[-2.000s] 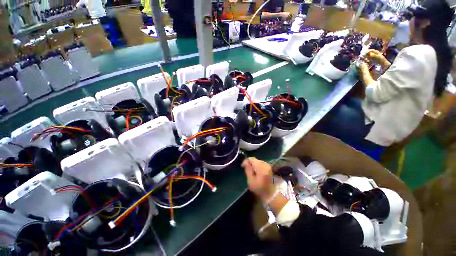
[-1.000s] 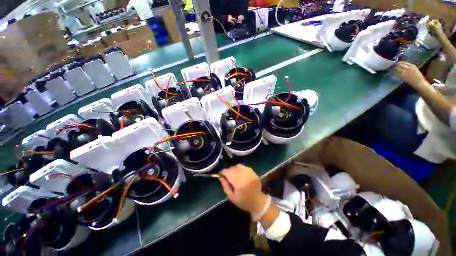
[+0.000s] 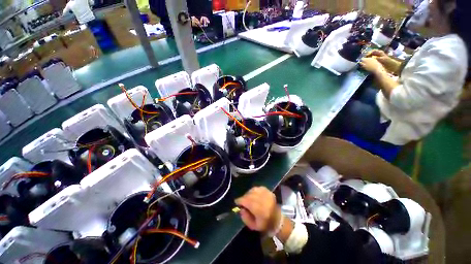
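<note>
My right hand is bare and closed on a thin metal tool with a yellowish part, just over the bench's near edge. I cannot tell if it is tweezers or a screwdriver. Beside it on the bench stands a camera housing unit with a black round interior and orange and yellow wire leads. More such units, each joined to a white rectangular block, stand in two rows. The nearest unit is at the lower middle, with loose plugged wires. My left hand is not in view.
A large round brown carton holding several white and black units stands right of my arm. A seated worker in a pale top is beyond it. Metal posts rise behind the rows. White panels stand at the left.
Since a second ago the view has shifted, bringing more of the seated worker in. My right hand still holds the tool, which now points down-left near the bench edge.
</note>
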